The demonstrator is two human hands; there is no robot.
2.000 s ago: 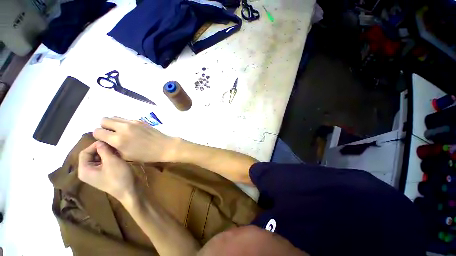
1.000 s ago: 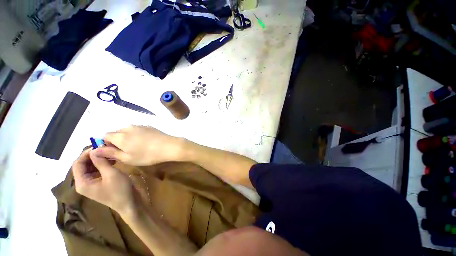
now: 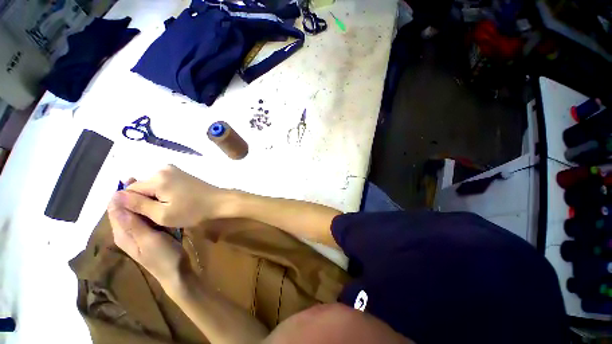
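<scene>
My right hand (image 3: pixel 181 199), the upper one, and my left hand (image 3: pixel 142 236), below it, meet over the brown jacket's upper edge with their fingertips together. A small blue tip of a crinkly packet (image 3: pixel 121 185) sticks out at the fingertips; the fingers hide the rest. No needle can be made out. The brown suit jacket (image 3: pixel 225 255) lies partly under both forearms, with pale and dark stitch lines on it. A thin pale thread line (image 3: pixel 195 254) shows on it beside my left wrist.
Beyond my hands are a dark pressing block (image 3: pixel 79 176), shears (image 3: pixel 161 140), a brown thread cone (image 3: pixel 229 141), small dark buttons (image 3: pixel 260 118) and small scissors (image 3: pixel 299 129). Navy garment pieces (image 3: pixel 194 57) lie farther back. A side stand (image 3: pixel 553 107) with spools is at right.
The blue and white packet was lying on the table, then was between my fingertips; now only its blue tip shows. My hands have closed more tightly together. The view has shifted slightly.
</scene>
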